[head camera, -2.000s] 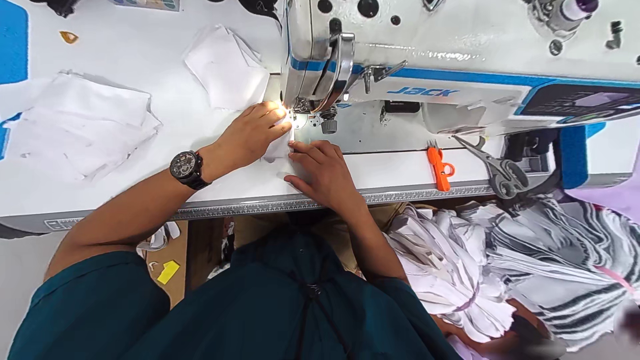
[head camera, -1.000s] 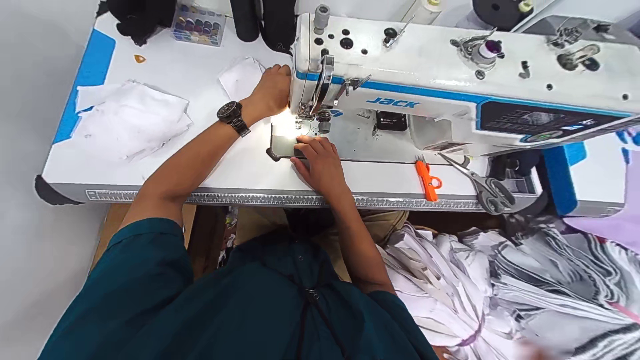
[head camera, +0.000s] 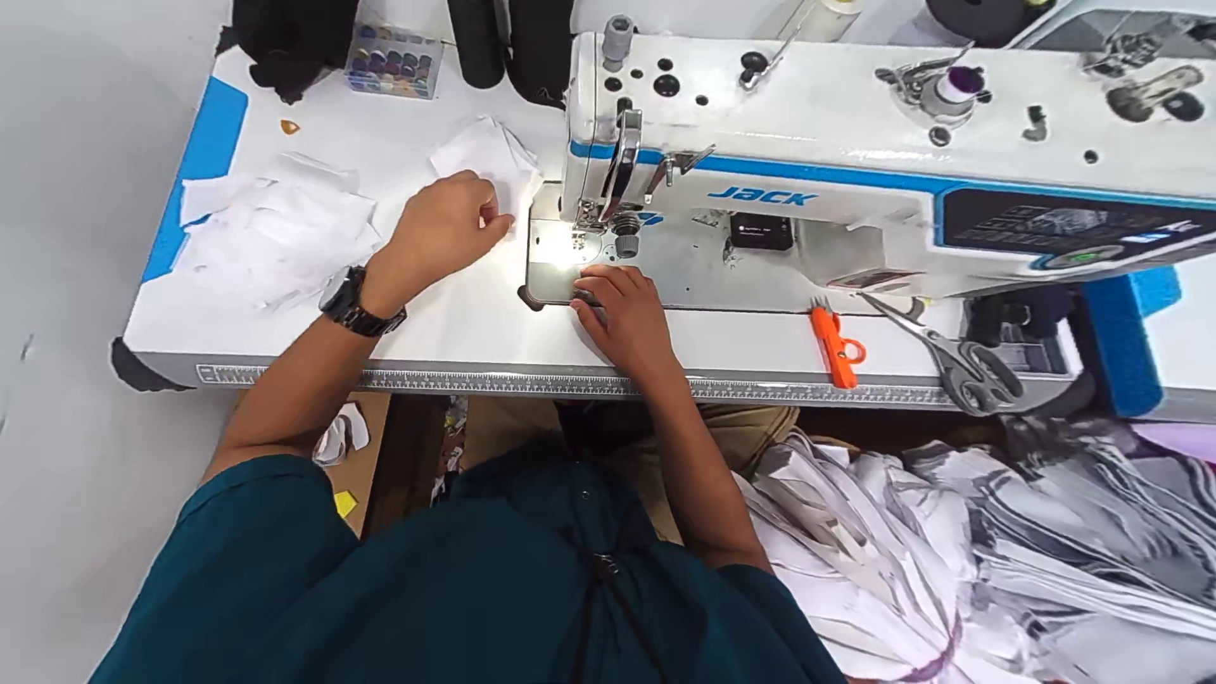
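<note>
A white Jack sewing machine (head camera: 760,152) stands on the table, its lamp lighting the presser foot and needle plate (head camera: 560,261). My left hand (head camera: 442,228), with a dark wristwatch, is at the near edge of a small stack of white fabric pieces (head camera: 489,157) left of the machine. Its fingers are curled; whether they pinch a piece cannot be told. My right hand (head camera: 622,309) rests palm down at the front edge of the metal bed, fingers slightly bent, with no fabric visible under it. A larger loose heap of white fabric pieces (head camera: 275,237) lies further left.
Orange thread snips (head camera: 836,347) and grey-handled scissors (head camera: 959,361) lie right of my right hand. A clear bobbin box (head camera: 392,62) stands at the back left. A ruler tape (head camera: 503,383) runs along the front edge. Bundled white fabric (head camera: 855,551) hangs at the lower right.
Two seconds ago both hands were by the presser foot with white fabric. My left hand then went to the back left beside the machine head and has since come nearer. The right hand stays by the bed.
</note>
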